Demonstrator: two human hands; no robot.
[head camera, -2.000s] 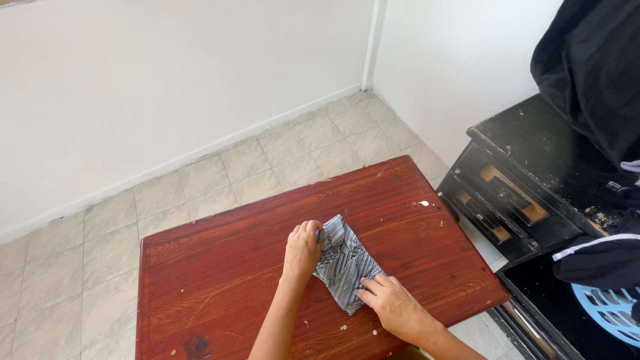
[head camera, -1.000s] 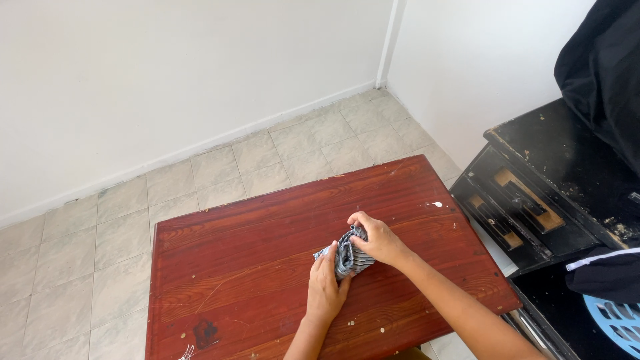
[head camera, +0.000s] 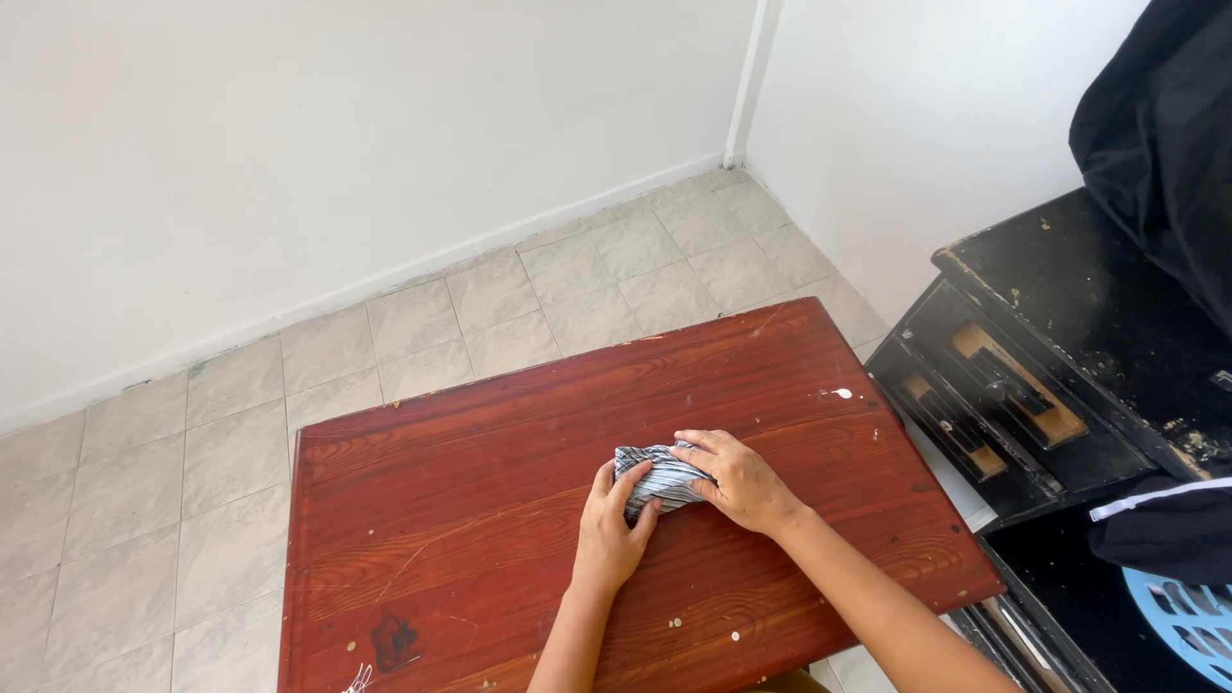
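A small bundle of grey striped cloth (head camera: 664, 478), folded or rolled up compactly, lies on the red-brown wooden table (head camera: 481, 500). My left hand (head camera: 616, 525) grips its left end, thumb at the near side and fingers over the top. At the right end, my right hand (head camera: 739, 479) holds the cloth with curled fingers. Parts of the bundle are hidden beneath the fingers of both hands.
A worn black wooden cabinet (head camera: 1049, 279) with drawers stands to the right of the table. Black fabric (head camera: 1169, 144) is heaped on it. Lower right, a light blue plastic basket (head camera: 1155, 597) has dark cloth (head camera: 1169, 539) over it. White walls meet behind the tiled floor.
The cloth lay flatter and longer two seconds ago, and is now a compact bundle. My left hand has moved from its far end to its left side; my right hand is at its right end.
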